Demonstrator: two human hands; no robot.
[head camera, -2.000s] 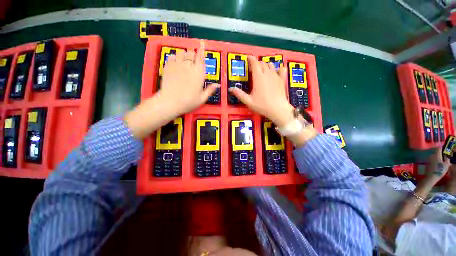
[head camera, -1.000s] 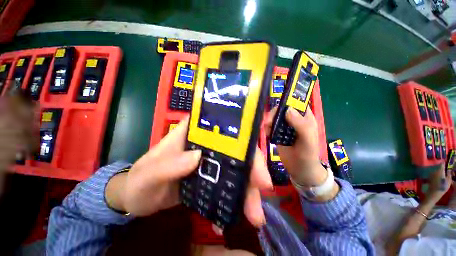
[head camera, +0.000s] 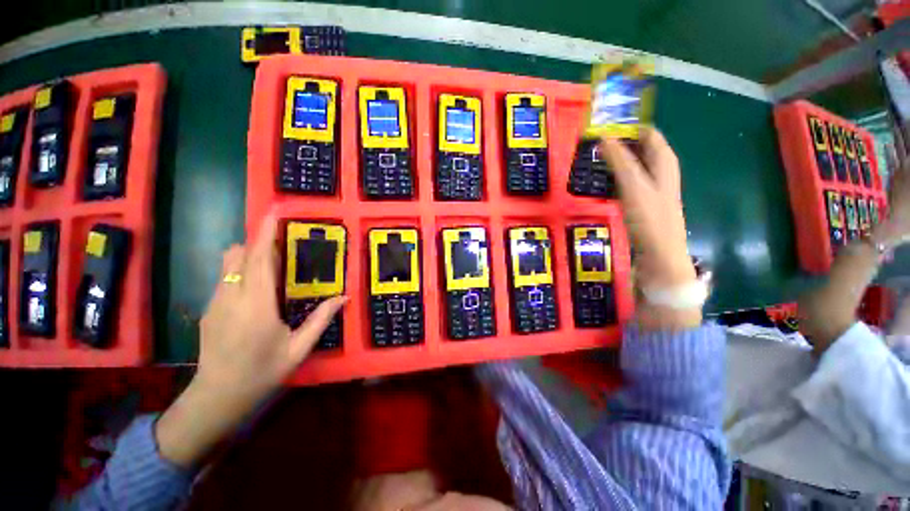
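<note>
A red tray (head camera: 429, 207) holds black phones with yellow surrounds in two rows. The upper screens are lit blue; the two lower left screens are dark. My left hand (head camera: 244, 319) is at the tray's left rim, fingers and thumb apart, the thumb over the keypad of the lower left phone (head camera: 315, 257). My right hand (head camera: 649, 190) grips a blurred phone (head camera: 621, 100) with a lit screen, above the tray's upper right corner. A dark keypad (head camera: 591, 172) shows at the upper right pocket; I cannot tell whether it belongs to the held phone.
Another red tray (head camera: 150, 215) on the left holds phones back side up. A loose phone (head camera: 291, 42) lies behind the main tray on the green surface (head camera: 205, 200). A further tray of phones (head camera: 791, 190) is at the right, near another person's arm (head camera: 843, 284).
The large phone close to the camera is gone from my left hand, which is down at the tray's left side. My right hand has moved slightly right with a phone in it.
</note>
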